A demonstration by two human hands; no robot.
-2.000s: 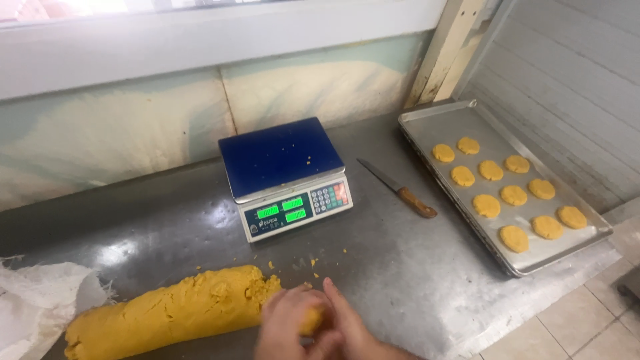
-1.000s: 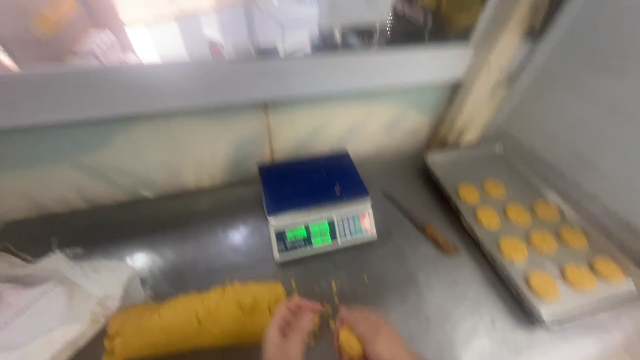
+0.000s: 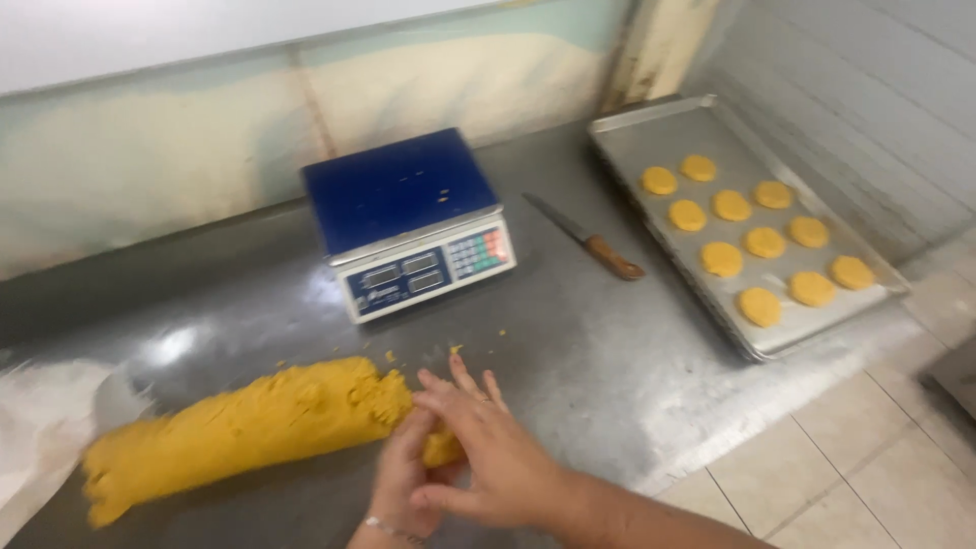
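Note:
A piece of yellow dough [image 3: 442,448] sits between my two hands, just right of the torn end of a thick yellow dough log [image 3: 252,427]. My left hand [image 3: 408,473] cups the piece from the left and below. Over it from the right lies my right hand [image 3: 480,435], its fingers spread and its palm against the piece. Part of the dough is hidden by the fingers. Behind my hands stands a digital scale [image 3: 404,198] with a blue plate bearing a few crumbs. Flat round dough pieces [image 3: 765,242] lie in rows on a metal baking tray [image 3: 671,114].
A knife with a wooden handle [image 3: 610,257] lies between the scale and the tray. White cloth or plastic [image 3: 46,419] is bunched at the left. Crumbs dot the steel table [image 3: 564,396] near my hands. A wall runs behind, and the tiled floor shows at the right.
My hands, a little apart a second ago, have come together around the dough piece. The scale's displays, lit green in the earlier frames, look unlit now.

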